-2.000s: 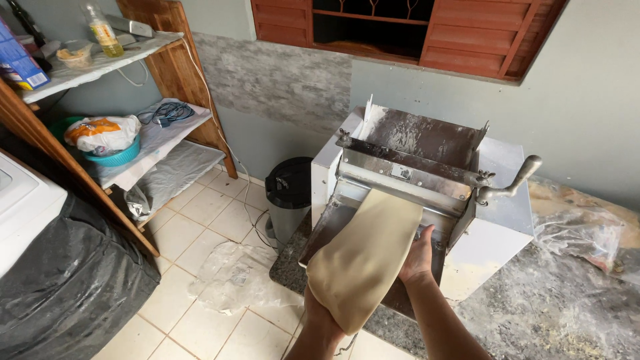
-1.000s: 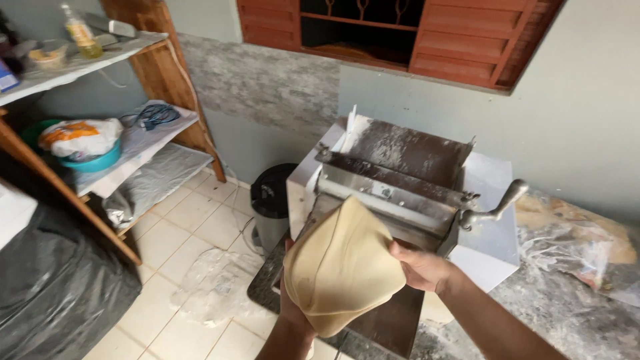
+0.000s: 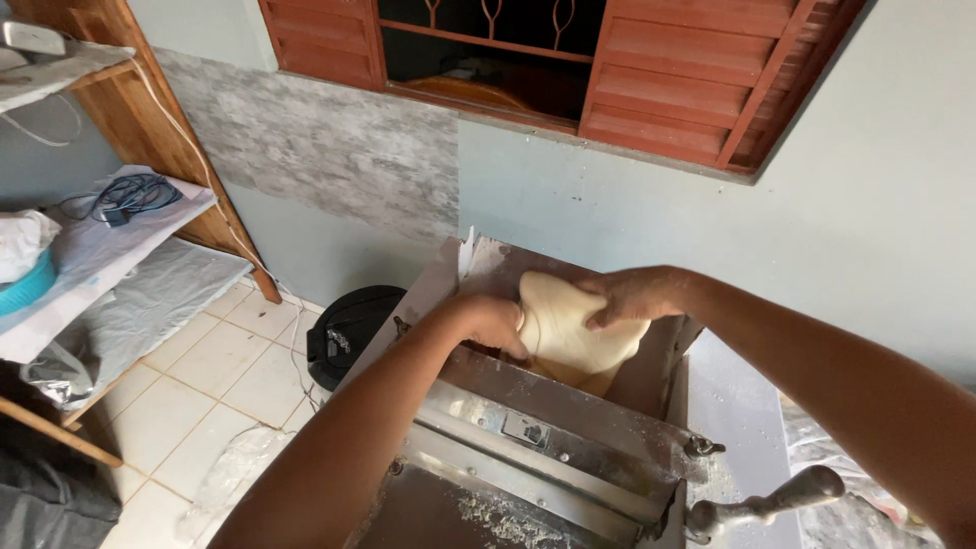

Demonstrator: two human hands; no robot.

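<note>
A folded sheet of pale dough (image 3: 576, 332) rests in the rear metal tray (image 3: 640, 374) of a dough sheeter, behind its rollers. My left hand (image 3: 492, 324) grips the dough's left edge, fingertips low against it. From the right, my right hand (image 3: 633, 296) holds the dough's upper right side, thumb on its face. The dough's lower end goes down behind the sheeter's crossbar (image 3: 549, 412) and is hidden. A metal crank handle (image 3: 770, 499) sticks out at the sheeter's right side.
A black-lidded bin (image 3: 354, 328) stands on the tiled floor left of the sheeter. Wooden shelves (image 3: 145, 290) hold a coiled cable (image 3: 137, 197) and a blue basin (image 3: 30, 286). Clear plastic (image 3: 236, 473) lies on the floor. Behind are the wall and a red shuttered window (image 3: 686, 76).
Both hands have carried the dough from in front of the sheeter, over its rollers, into the rear tray. The dough hung as a long sheet before and is now bunched. The view has moved closer.
</note>
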